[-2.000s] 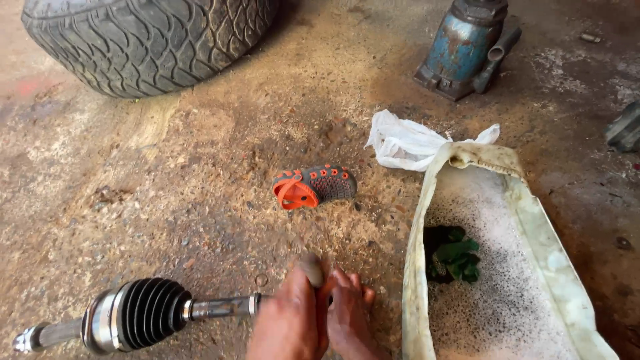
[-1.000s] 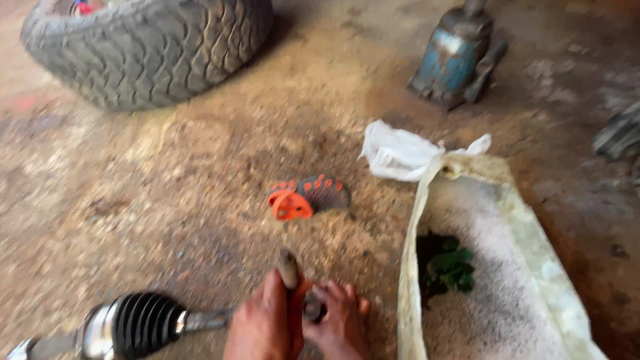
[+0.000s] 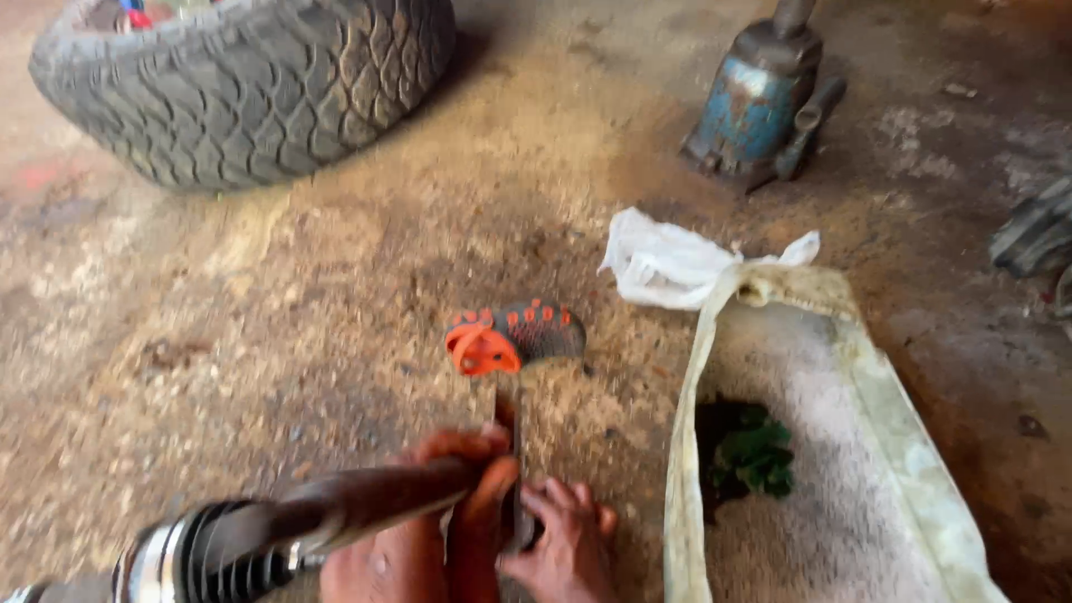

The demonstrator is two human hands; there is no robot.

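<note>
My left hand (image 3: 419, 536) is closed around a dark brown rod-like tool (image 3: 360, 502), blurred, which slants leftward over the black rubber boot. A thin dark metal piece (image 3: 507, 419) stands up between my hands; how it joins the tool is unclear. Close beside, my right hand (image 3: 569, 536) curls its fingers around a dark metal part (image 3: 523, 532), mostly hidden. Below the rod-like tool, a drive axle with a pleated CV boot (image 3: 239, 565) and shiny metal bands lies at the lower left; my left hand hides its right end.
An orange and grey child's clog (image 3: 519, 335) lies ahead on the rough floor. A large tyre (image 3: 251, 92) is at upper left, a blue bottle jack (image 3: 754, 100) at upper right. On the right are a white plastic bag (image 3: 662, 260) and an open pale container (image 3: 904, 452) holding dark green material.
The rod-like tool, whose end pointed up from my left hand one second ago, now slants left across the boot. The tyre, clog and jack have stayed in place.
</note>
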